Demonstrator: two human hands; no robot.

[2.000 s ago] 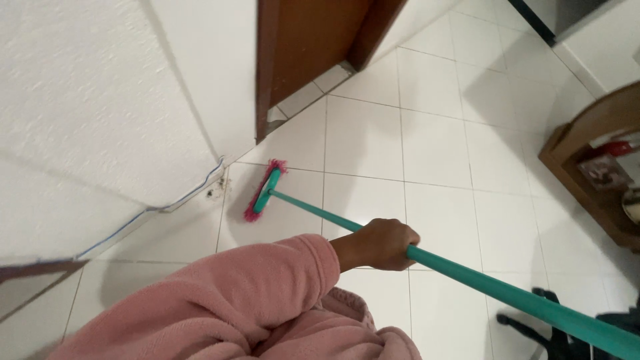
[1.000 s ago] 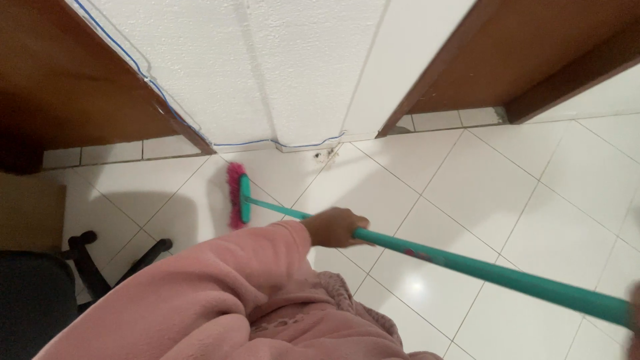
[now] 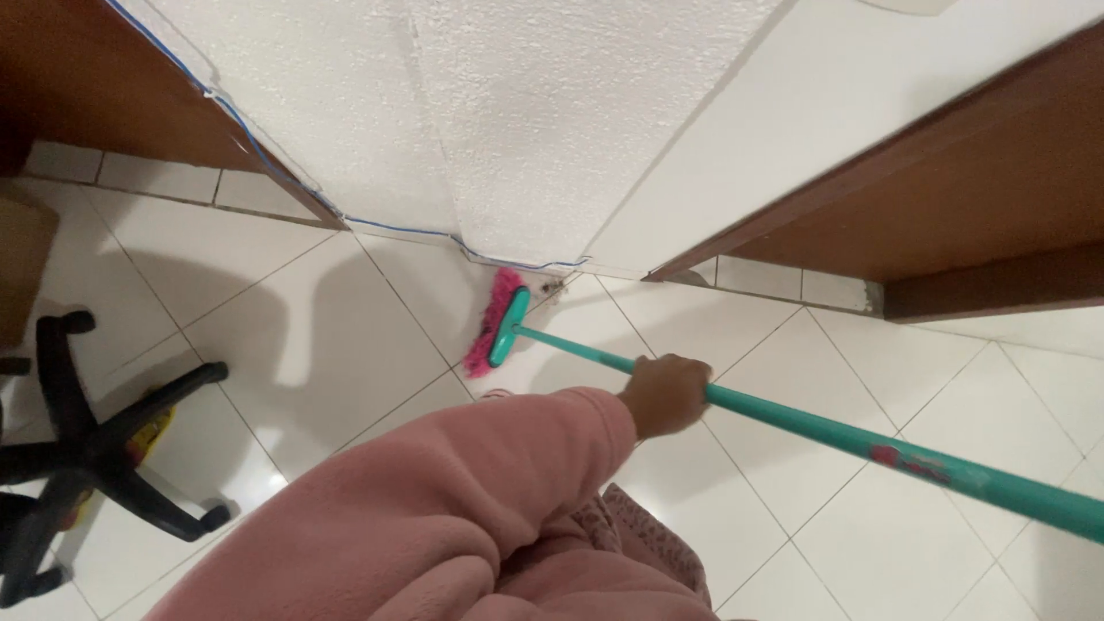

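My left hand (image 3: 668, 395), at the end of a pink fleece sleeve, is closed around the green pole (image 3: 819, 429) of a broom. The pole slants from the right edge to the green broom head (image 3: 511, 328), whose pink bristles (image 3: 492, 315) rest on the white tiled floor. Just right of the bristles lies a small patch of dark debris (image 3: 552, 286), at the foot of the white textured wall. My right hand is out of view, and the upper end of the pole is cut off by the frame.
Black chair legs with casters (image 3: 86, 457) stand at lower left, over something yellow and red. A blue cable (image 3: 397, 228) runs along the wall's base. Brown doors (image 3: 112, 95) (image 3: 957, 198) are on both sides. A brown object (image 3: 21, 259) is at the left edge.
The broom head was on the other side of the debris two seconds ago; it is now close to it on the left. Part of my right hand has left the right edge. The view has turned strongly.
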